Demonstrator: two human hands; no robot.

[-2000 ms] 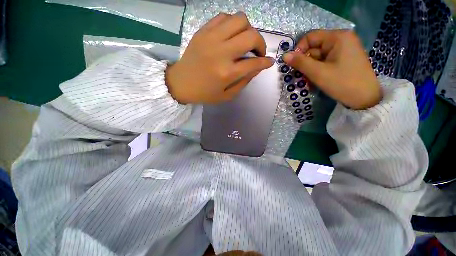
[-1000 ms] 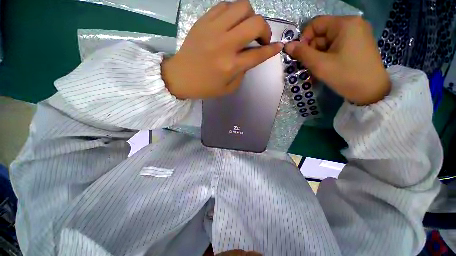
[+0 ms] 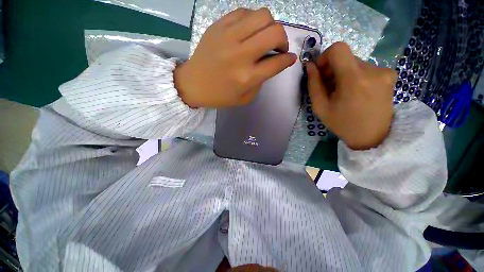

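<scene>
A grey-purple phone or tablet (image 3: 255, 127) lies back up on a bubble-wrap mat (image 3: 347, 24), its camera area (image 3: 309, 47) at the top right corner. My left hand (image 3: 239, 58) is over its upper part, thumb and finger pinched just left of the camera; what they hold is too small to tell. My right hand (image 3: 347, 93) is at the right edge by the camera, fingers bent together; its fingertips are partly hidden. A strip with rows of dark rings (image 3: 317, 125) shows below my right hand, mostly covered by it.
Clear bags with rows of black rings (image 3: 408, 64) lie at the right, with blue scissor handles (image 3: 457, 106) beside them. Clear wrap sheets (image 3: 106, 43) lie at the left on the green bench mat (image 3: 42, 58). White-surfaced boards (image 3: 331, 180) show below the bench edge.
My right hand has moved down and slightly left, now covering most of the ring strip, and uncovers more of the camera area. My left hand stays nearly in place.
</scene>
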